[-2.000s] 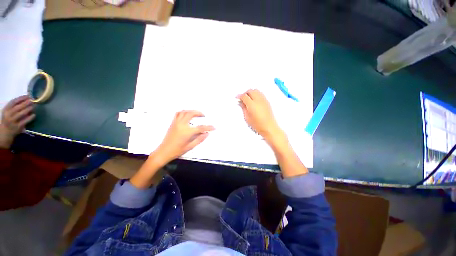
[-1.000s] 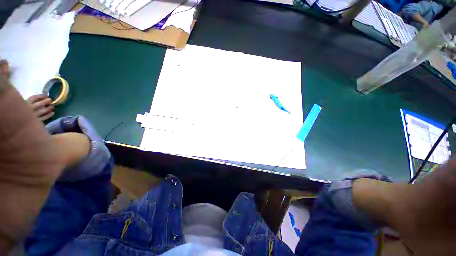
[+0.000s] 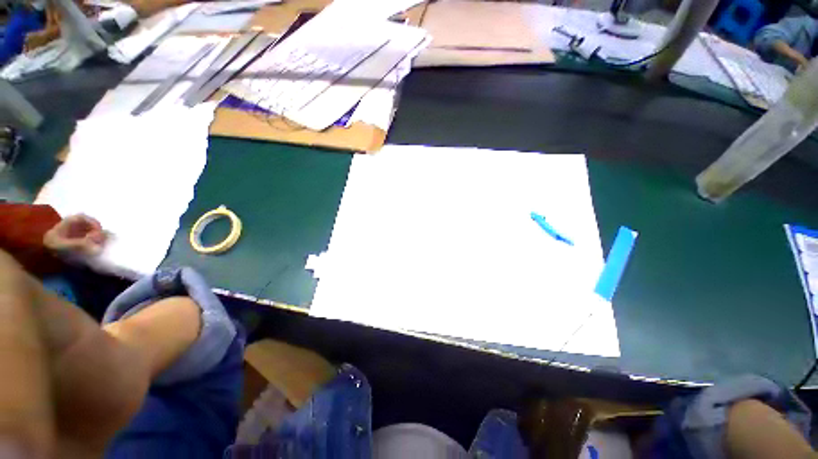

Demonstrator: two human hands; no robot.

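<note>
A large white sheet lies on the green bench top with no hand on it. A slim blue tool lies on its right part. A flat light-blue strip crosses the sheet's right edge. A small white tabbed piece sticks out at the left edge. My left hand is raised very near the camera at the lower left, blurred and cut off; its fingers cannot be made out. At the lower right only my right cuff and forearm show; my right hand is out of the picture.
A cream tape roll lies left of the sheet. Cardboard with papers stands behind it. Another person's hand rests by white paper at the left. A pale wrapped post stands at the right, near a posted sheet.
Both hands left the sheet and rose towards the camera; my right hand has since left the picture. The view has tilted up, showing more of the bench's far side. The blue tool stayed on the sheet.
</note>
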